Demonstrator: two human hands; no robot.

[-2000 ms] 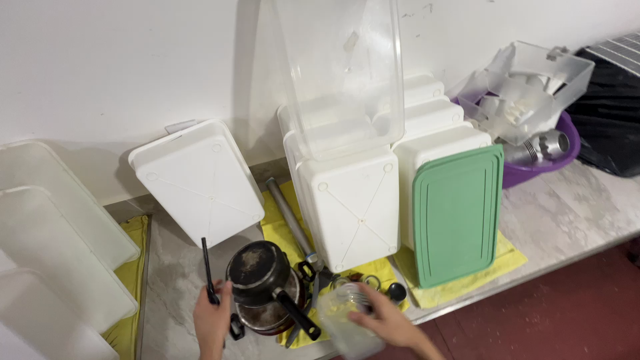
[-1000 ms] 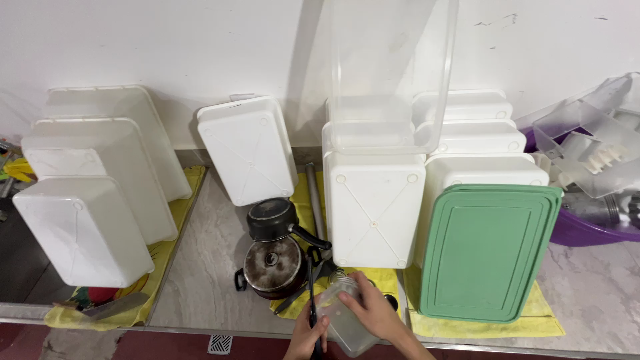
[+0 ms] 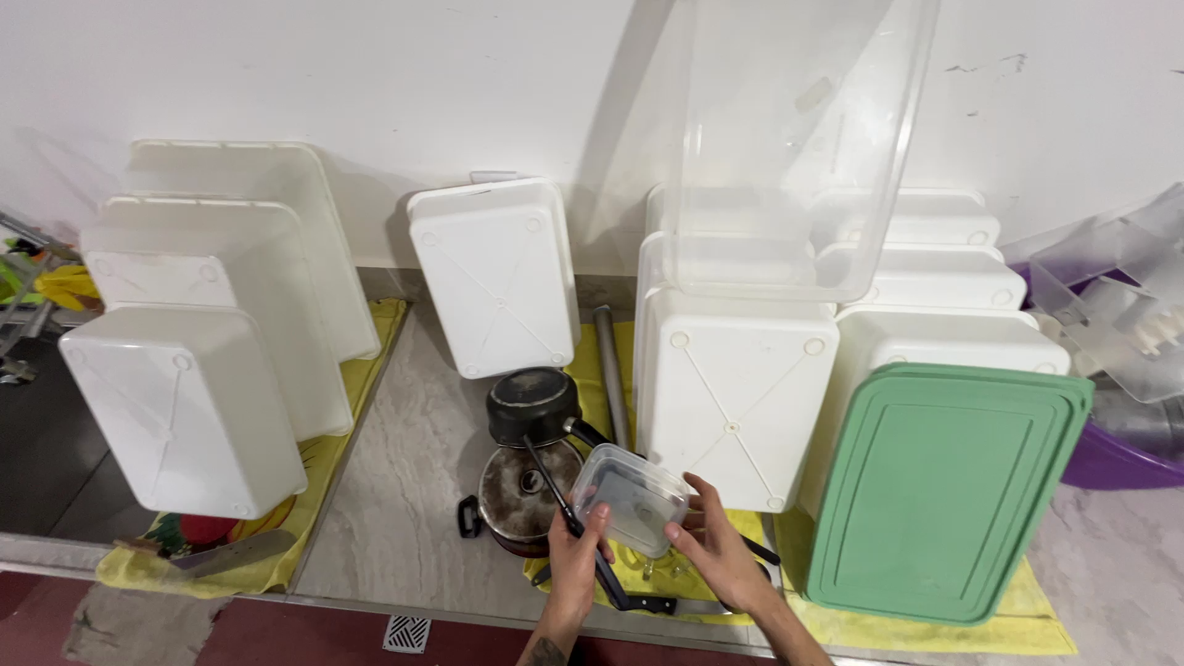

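Note:
My left hand (image 3: pixel 575 562) grips a long thin black-handled utensil (image 3: pixel 555 490) and, with its thumb, the left side of a small clear plastic container (image 3: pixel 631 499). At the container's right edge is my right hand (image 3: pixel 717 546), fingers around its rim. Behind them a black saucepan (image 3: pixel 532 405) rests upside down, partly over a lidded pot (image 3: pixel 518 490). A kitchen knife (image 3: pixel 652 604) lies below the hands on a yellow cloth, partly hidden by my forearms.
White plastic bins lean upright at left (image 3: pixel 176 407), centre (image 3: pixel 495 277) and right (image 3: pixel 735 398). A green lid (image 3: pixel 948 490) leans at the right, a purple basin (image 3: pixel 1124 458) beyond it. A large clear bin (image 3: pixel 786 139) stands above. Another knife (image 3: pixel 236 550) lies at the counter's left front.
My left hand has moved from beside the pots to the clear container, which both hands now hold raised and tilted. The view has shifted.

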